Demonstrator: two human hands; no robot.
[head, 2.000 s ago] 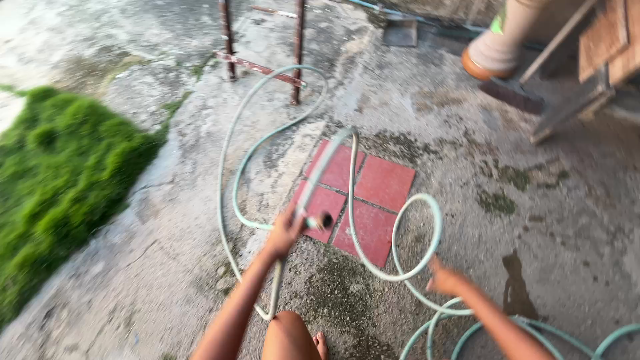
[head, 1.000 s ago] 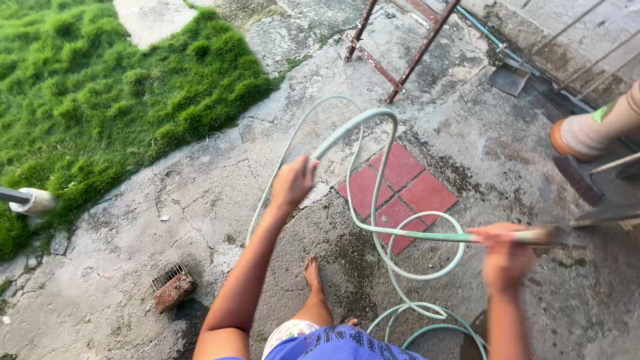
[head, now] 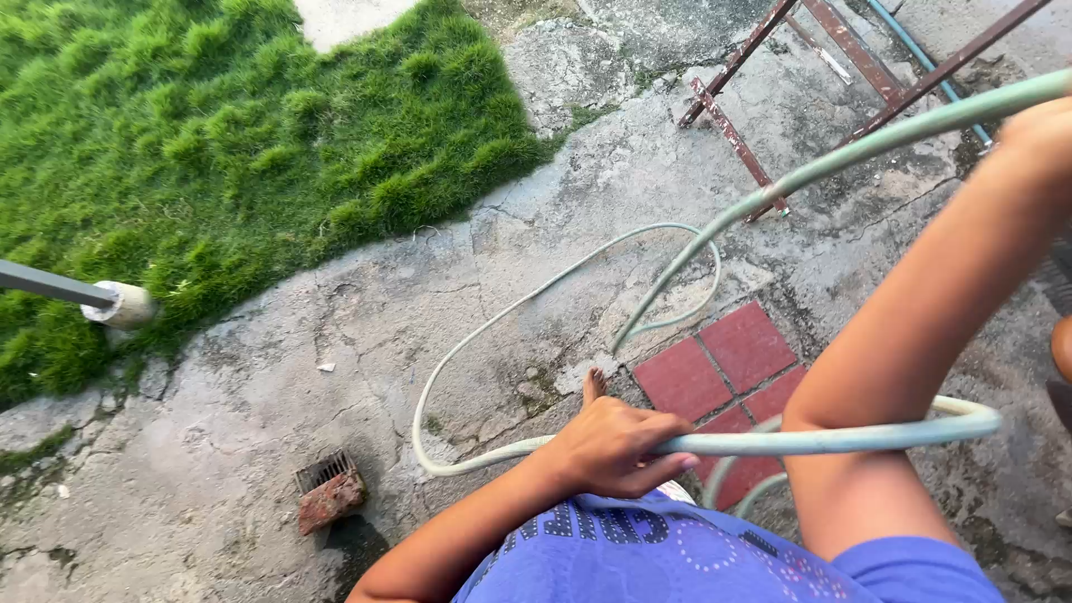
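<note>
My left hand is closed around a pale green garden hose in front of my purple shirt. From there the hose runs right, across my right forearm, and bends back. My right hand is raised at the right edge, partly cut off by the frame, at a thicker-looking stretch of the hose; its fingertips are hidden. That stretch slopes down to the ground by the red tiles. A long loop of hose lies on the concrete ahead of my bare foot.
Red floor tiles are set in cracked concrete. A rusty metal frame stands at upper right, near a blue pipe. Grass covers the upper left, with a post in a round base. A broken brick lies by a grate.
My right hand has moved up to the right edge, lifting a stretch of hose. My left hand is lower, close to my shirt. The view has shifted.
</note>
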